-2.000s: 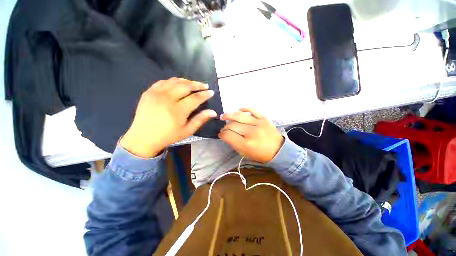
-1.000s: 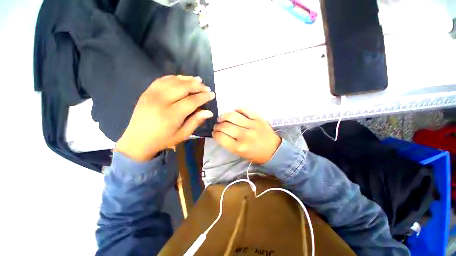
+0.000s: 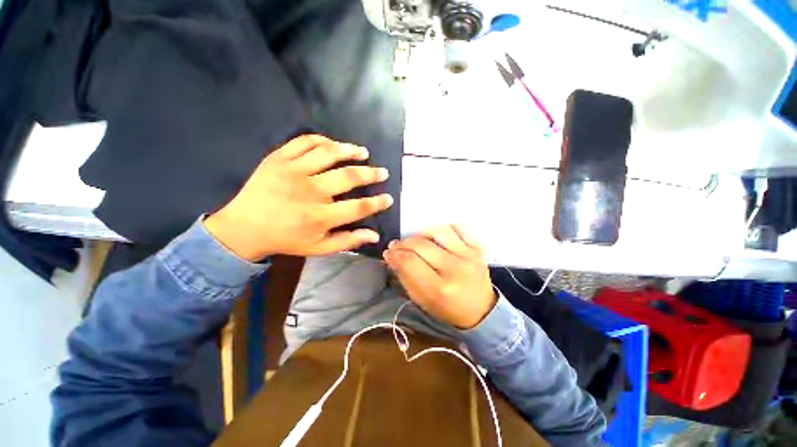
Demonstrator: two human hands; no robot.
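Observation:
A large black garment panel covers the left of the white sewing table and hangs over its edge. Its straight right edge runs from the presser foot towards me. My left hand lies flat on the cloth near that edge, fingers a little spread. My right hand pinches the near corner of the edge at the table's front. The needle is too small to make out.
Right of the cloth lie snips and a black smartphone. The machine head is at the top, with a dark round knob. A blue bin and red stool stand below right.
The view has shifted, so the presser foot and snips show fully. My left hand's fingers have spread flatter on the cloth. My right hand still pinches the corner.

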